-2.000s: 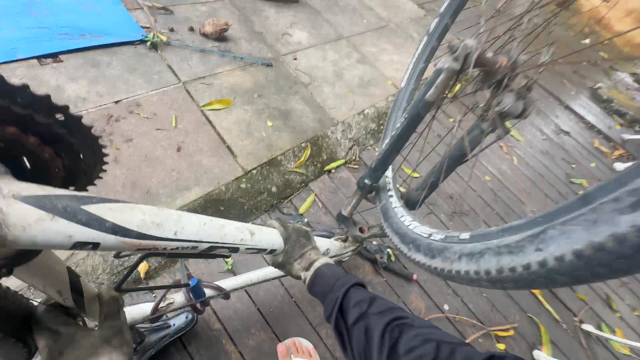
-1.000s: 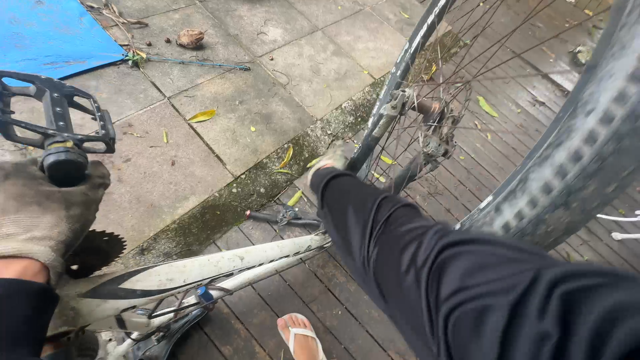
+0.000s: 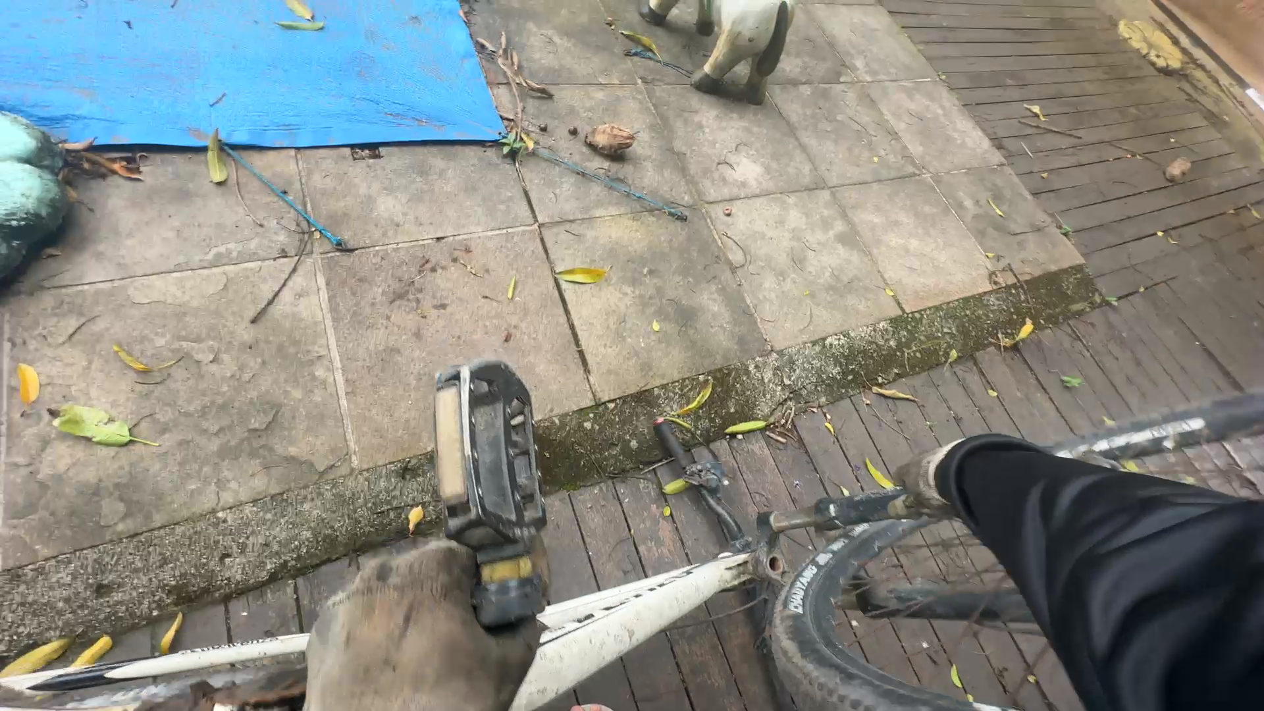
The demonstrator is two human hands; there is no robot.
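Observation:
A bicycle with a white frame (image 3: 642, 617) lies upside down or tilted on the deck. My left hand (image 3: 425, 627), in a dirty work glove, is at the bottom, against the spindle end of a black bicycle pedal (image 3: 489, 454); its fingers are mostly hidden. My right hand (image 3: 923, 479), gloved, is at the fork leg (image 3: 859, 509), near the front tire (image 3: 820, 642); the dark sleeve hides much of it, and its grip looks closed around the fork leg. The handlebar (image 3: 696, 469) reaches down to the deck beyond the frame's head tube (image 3: 768, 561).
Stone tiles (image 3: 642, 306) with a mossy edge (image 3: 820, 360) border the wooden deck (image 3: 1136, 336). A blue sheet (image 3: 247, 74) lies at the upper left. An animal figurine's legs (image 3: 746, 49) stand at the top, and a turquoise object (image 3: 25, 193) at the left.
My left hand has come up from low on the frame to the pedal. My right hand has gone from the white frame to the fork leg. The view has swung toward the tiles.

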